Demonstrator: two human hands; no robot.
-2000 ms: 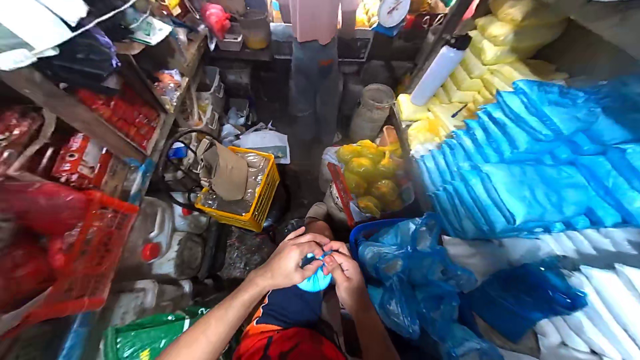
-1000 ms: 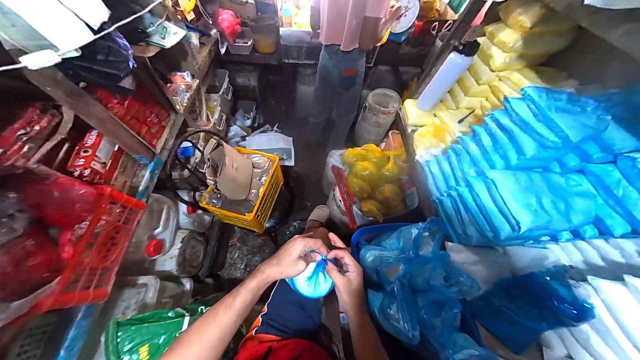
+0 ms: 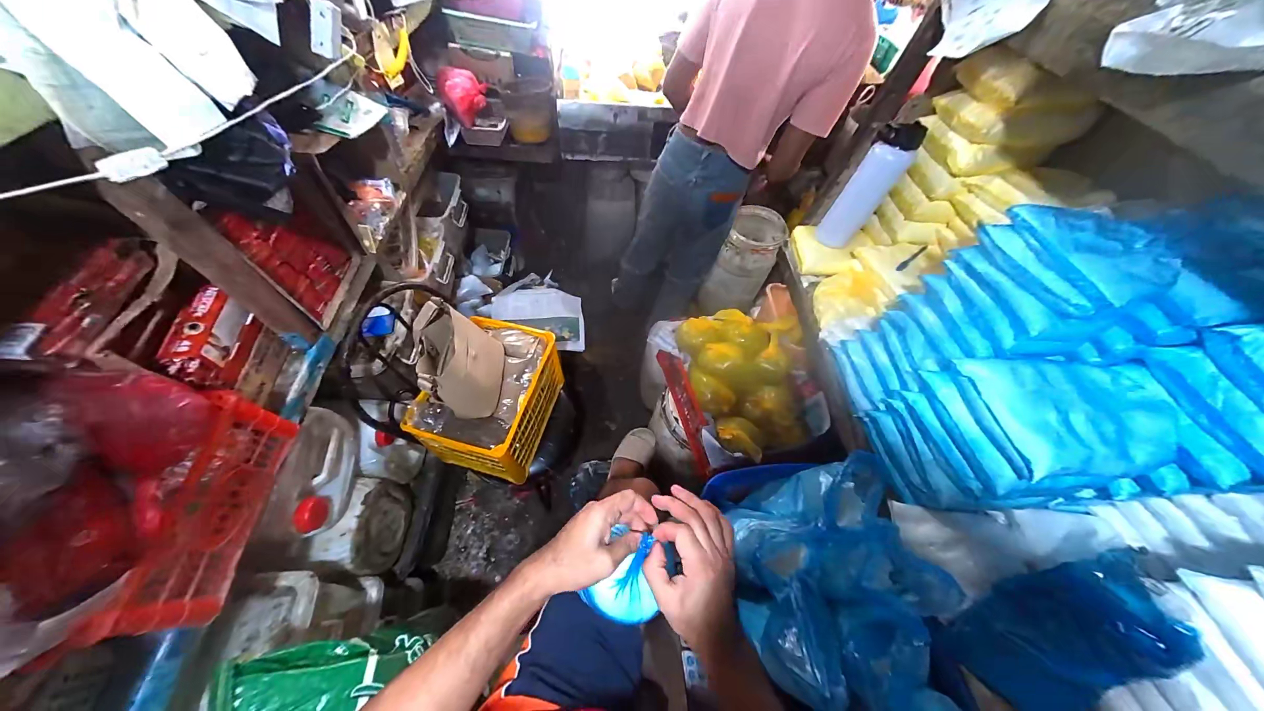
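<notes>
Above my lap, my left hand and my right hand pinch the gathered neck of a small blue plastic bag. The bag is rounded, with whitish contents that I cannot identify. Its twisted neck lies between the fingertips of both hands, which nearly touch. Just right of my right hand, filled blue plastic bags rest over a blue container.
A yellow crate holds packets and a beige cap-like item. Yellow bags stand right of the aisle. Stacked blue packets and a white bottle lie on the right. A person stands ahead. A red crate is at left.
The person ahead has shifted to the right and leans over. My hands stay together at the bag's neck, with small finger movements.
</notes>
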